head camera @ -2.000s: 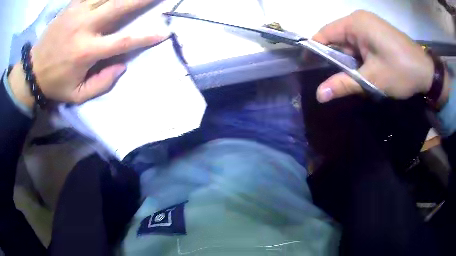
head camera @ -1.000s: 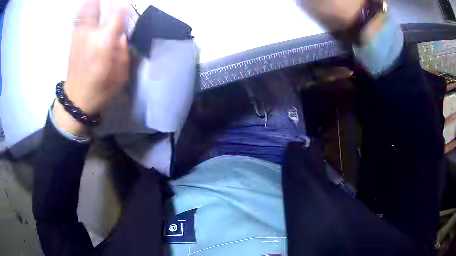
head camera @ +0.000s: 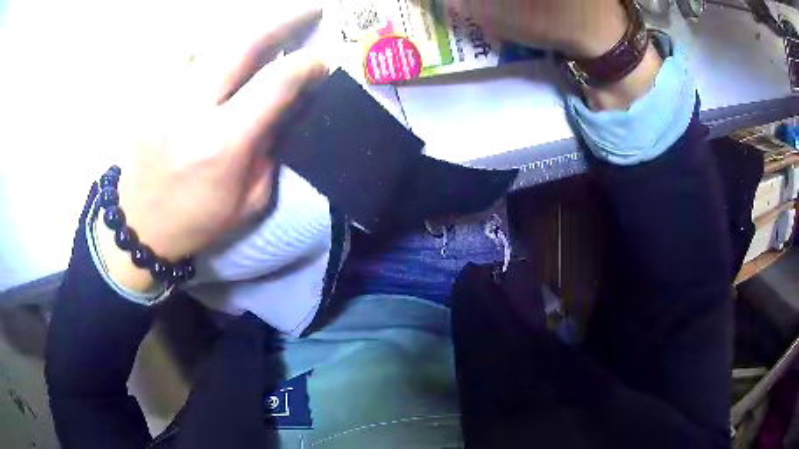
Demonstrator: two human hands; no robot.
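Observation:
My left hand (head camera: 206, 167) is at the left, over the table, its fingers closed on a dark navy cloth piece (head camera: 350, 149). The navy piece runs right and down over the table edge. A pale striped cloth panel (head camera: 280, 254) with a dark edge hangs below the same hand, towards my lap. My right hand (head camera: 543, 22) is at the top, blurred and cut off by the frame's edge, so its fingers and anything in them cannot be made out. No shears show.
A printed card or packet (head camera: 429, 39) with a pink round label lies at the top middle. The grey ruler edge (head camera: 547, 168) of the table crosses in front of me. Metal loops (head camera: 692, 9) lie at the top right. Shelves (head camera: 771, 202) stand at the far right.
The shears seen earlier in my right hand are out of view. My right hand has moved to the top. The navy cloth is now spread out to the right, and the printed card has come into view.

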